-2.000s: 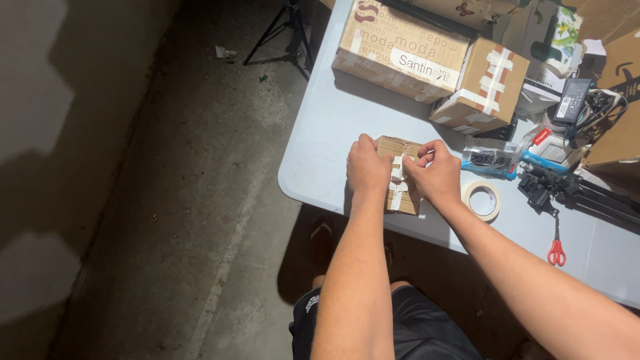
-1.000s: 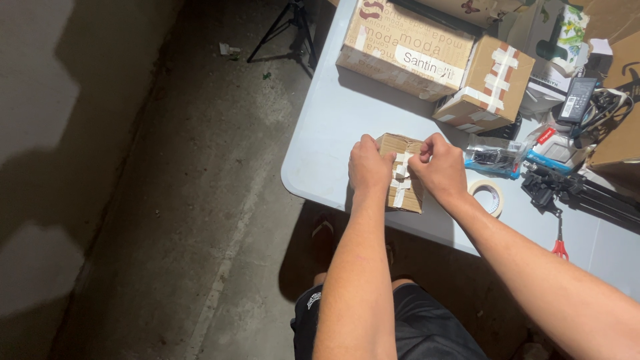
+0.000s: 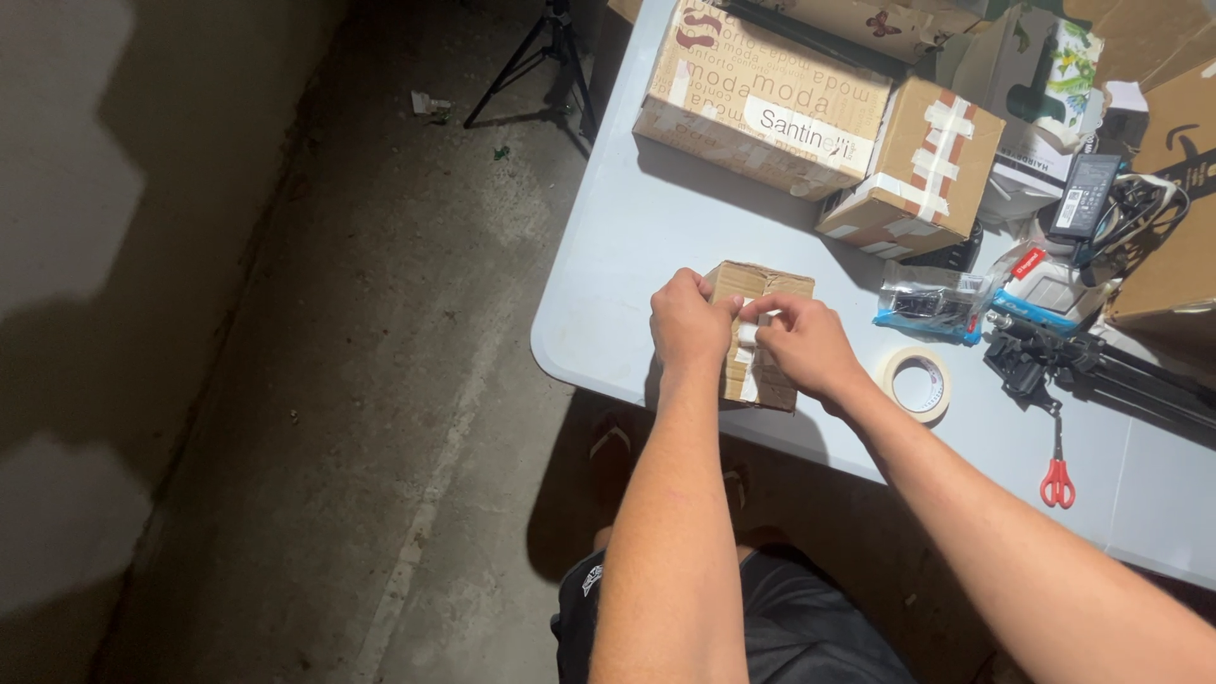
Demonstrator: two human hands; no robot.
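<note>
A small corrugated cardboard box (image 3: 779,372) lies near the front left edge of the pale table, with strips of white tape down its top. My left hand (image 3: 694,316) rests on the box's left side, thumb on the top by the tape. From the right, my right hand (image 3: 803,342) reaches over the box, its fingertips at the tape strips close to my left thumb. Whether its fingers pinch a piece of tape cannot be made out. A roll of masking tape (image 3: 915,385) lies flat to the right of my right wrist.
Two larger taped cardboard boxes, one printed (image 3: 760,104) and one plain (image 3: 912,171), stand behind. Red-handled scissors (image 3: 1056,483), a black folded tripod (image 3: 1140,375), packaged items (image 3: 936,302) and a black power adapter (image 3: 1085,198) lie on the right. The table's edge (image 3: 608,385) is just in front.
My right hand has moved left over the box, its fingertips now near my left thumb; one second ago they were at the box's right side. My left hand stays on the box.
</note>
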